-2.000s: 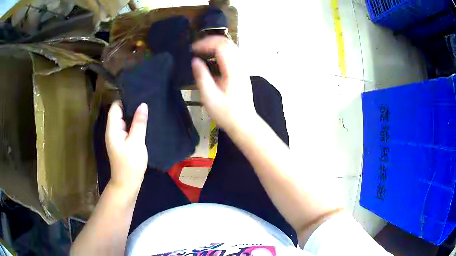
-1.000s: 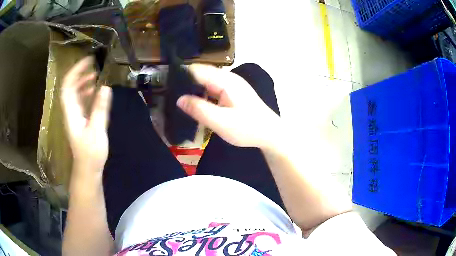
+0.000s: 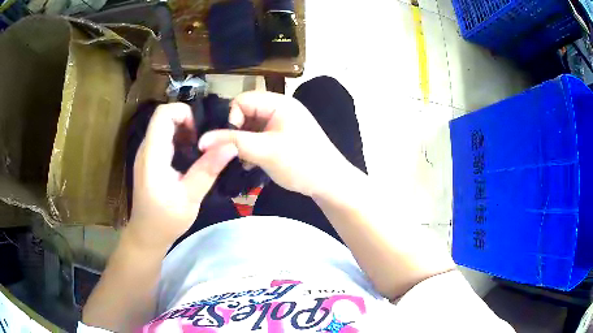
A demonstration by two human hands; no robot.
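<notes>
A dark, crumpled fabric pouch (image 3: 224, 179) is bunched between my hands, above my lap and just in front of the stool. My left hand (image 3: 172, 169) grips its left side. My right hand (image 3: 266, 140) grips it from the right, with thumb and fingers bent. The fingertips of both hands nearly meet, and part of the pouch is hidden behind them. A small silvery-white holder (image 3: 188, 86) with a dark strap (image 3: 169, 42) shows just beyond the pouch at the stool's near left edge.
The brown wooden stool (image 3: 195, 60) holds a flat dark navy pouch (image 3: 234, 36) and a dark pouch with gold lettering (image 3: 281, 39) at its right edge. An open cardboard carton (image 3: 88, 130) stands at left. A blue crate (image 3: 513, 182) with dark characters stands at right, another blue crate (image 3: 513, 26) beyond it.
My left hand has come in from the left and taken hold of the pouch with my right hand. The hanging pouch is now bunched up. Earlier, my left hand held a flat dark pouch over the stool.
</notes>
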